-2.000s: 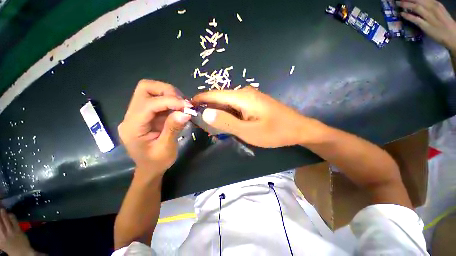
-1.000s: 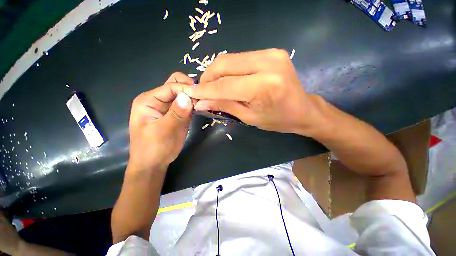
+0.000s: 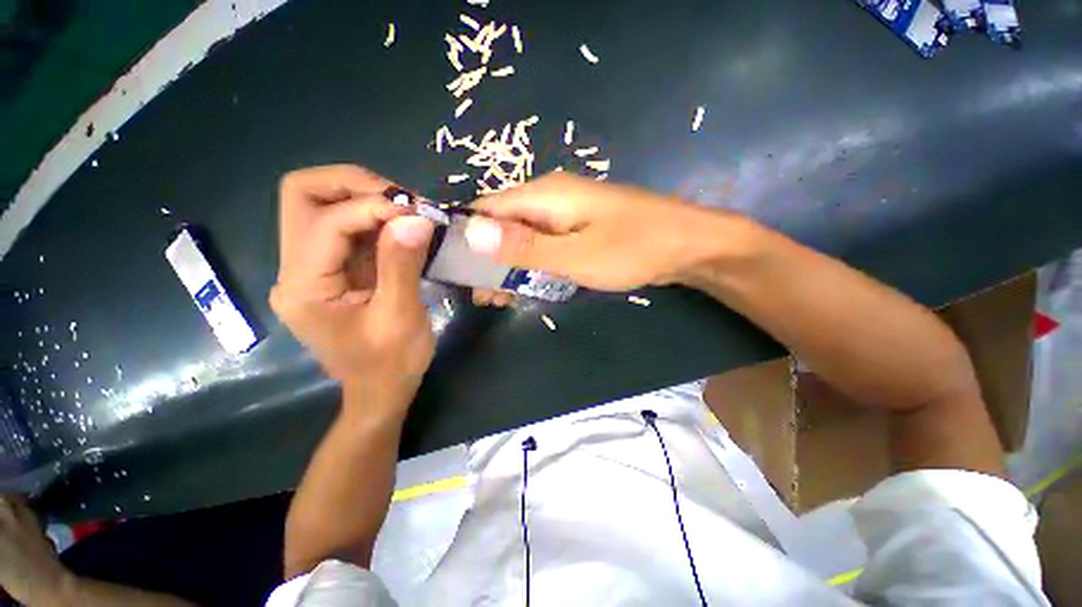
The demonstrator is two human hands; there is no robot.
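A narrow device sub-assembly point(image 3: 477, 266) lies between my two hands, with a pale grey face, a dark left end and a blue and silver right end. My right hand point(image 3: 593, 231) grips it, with the thumb on the pale face and the fingers behind. My left hand point(image 3: 362, 267) pinches the dark left end between thumb and fingers; a small whitish part shows at the fingertips, too small to name. Cream strips point(image 3: 504, 154) lie in a loose pile just beyond my hands. A few strips lie nearer, below the device.
A similar white and blue unit point(image 3: 211, 292) lies at left on the dark green bench point(image 3: 736, 296). White specks point(image 3: 59, 368) are scattered at far left. Blue units point(image 3: 908, 21) lie at top right. Another person's arm point(image 3: 30, 557) is at lower left. Cardboard boxes point(image 3: 831, 415) stand below right.
My right hand has moved back and lower, so the device's pale face and blue end now show. My left hand has turned its fingertips onto the device's left end.
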